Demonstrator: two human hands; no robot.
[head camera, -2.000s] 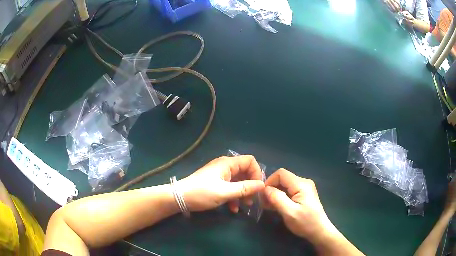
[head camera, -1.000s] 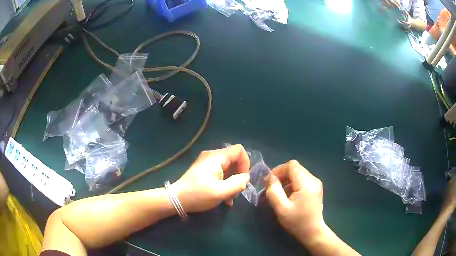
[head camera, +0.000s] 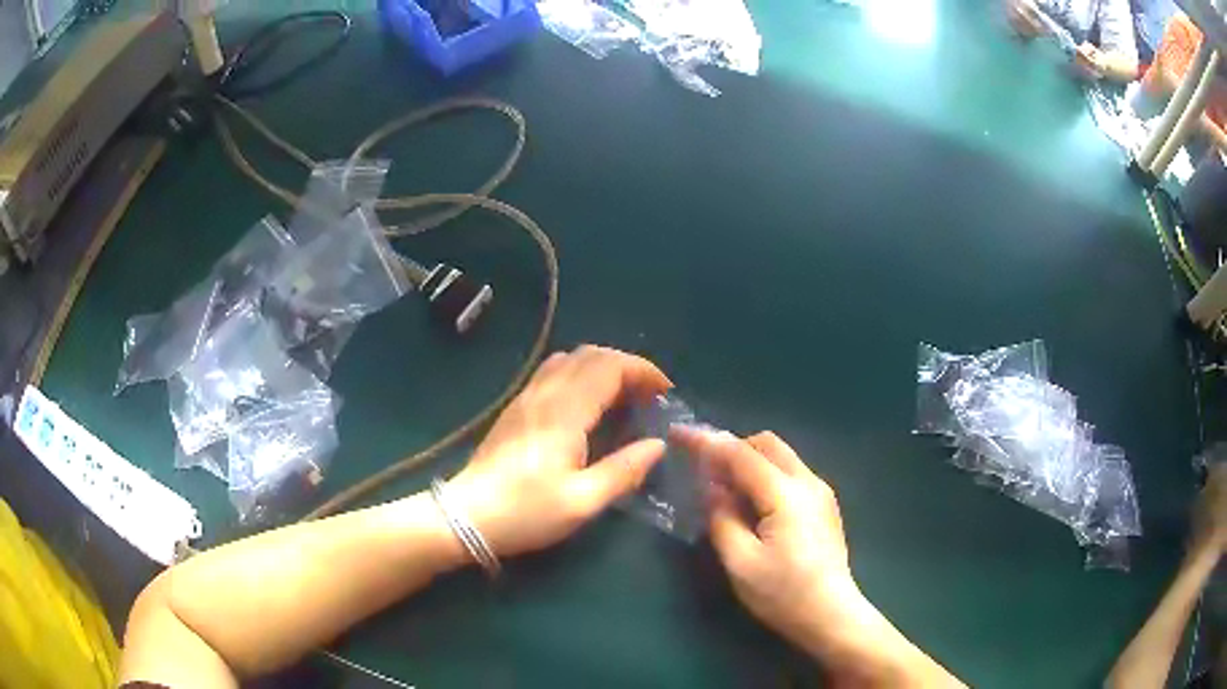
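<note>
A small clear zip-lock bag (head camera: 673, 491) is between my two hands at the lower middle, a little blurred. My left hand (head camera: 565, 444), bare with a thin bracelet on the wrist, holds its left side with thumb and fingers spread around it. My right hand (head camera: 774, 518) pinches its right side. What the bag contains cannot be told. A row of overlapping clear bags (head camera: 1029, 431) lies at the right. A looser heap of clear bags with dark bits (head camera: 249, 357) lies at the left.
A grey-brown power cord (head camera: 552, 276) loops from the left heap, with its mains plug (head camera: 458, 296) beside it. A white power strip (head camera: 101, 471), a metal box (head camera: 88, 115), a blue bin (head camera: 464, 34) and more bags (head camera: 686, 34) surround the green mat. Another person's arm (head camera: 1177, 606) is at lower right.
My left hand has opened wider and moved slightly up and left. The bag showed spread between my hands a second ago and now lies lower between them, blurred. The view has shifted slightly.
</note>
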